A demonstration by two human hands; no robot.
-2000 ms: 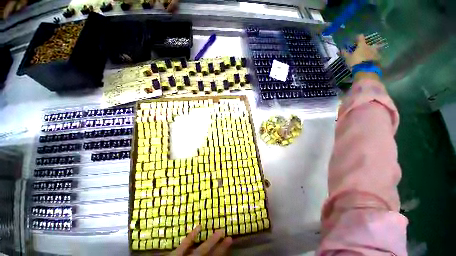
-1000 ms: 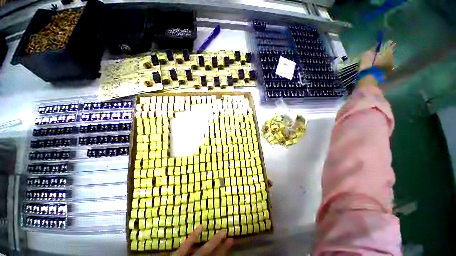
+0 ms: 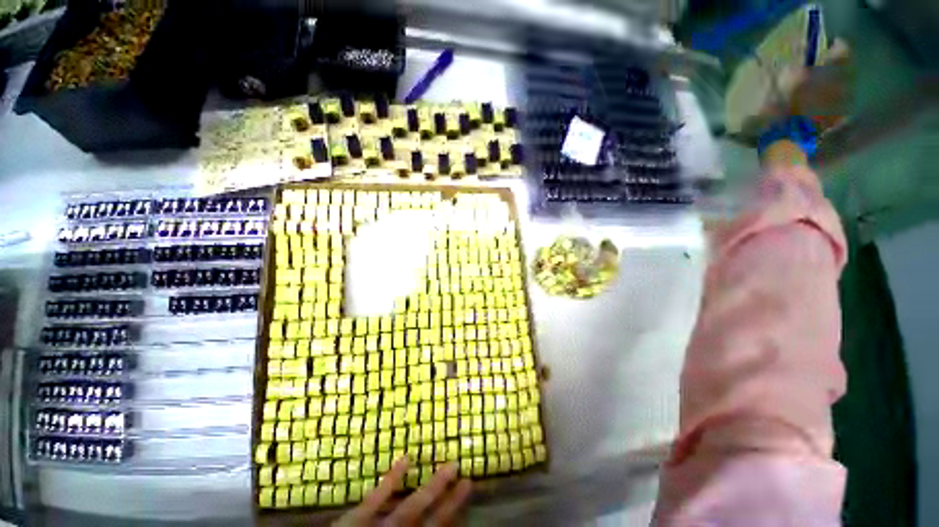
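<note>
My right hand (image 3: 819, 98), blurred, with a blue wrist strap (image 3: 789, 138), is at the upper right past the bench edge. It holds a cream printed circuit board (image 3: 764, 80); a slim purple tool (image 3: 813, 36) shows at the same hand. My left hand (image 3: 412, 499) is cut off by the bottom edge. Its fingertips rest at the front edge of the box of yellow components (image 3: 402, 412); nothing is seen in it. The box has a pale gap near its upper middle.
A clear tray of black components (image 3: 98, 309) lies left. Populated boards (image 3: 412, 139) lie beyond the box. Black bins (image 3: 113, 113) stand upper left. A dark tray with a white label (image 3: 618, 170), a bag of yellow parts (image 3: 577, 266) and a purple stick (image 3: 430, 75) also lie there.
My right hand has come up from the rack area at the right bench edge and now holds a cream board. My left hand has barely moved. The view has shifted slightly.
</note>
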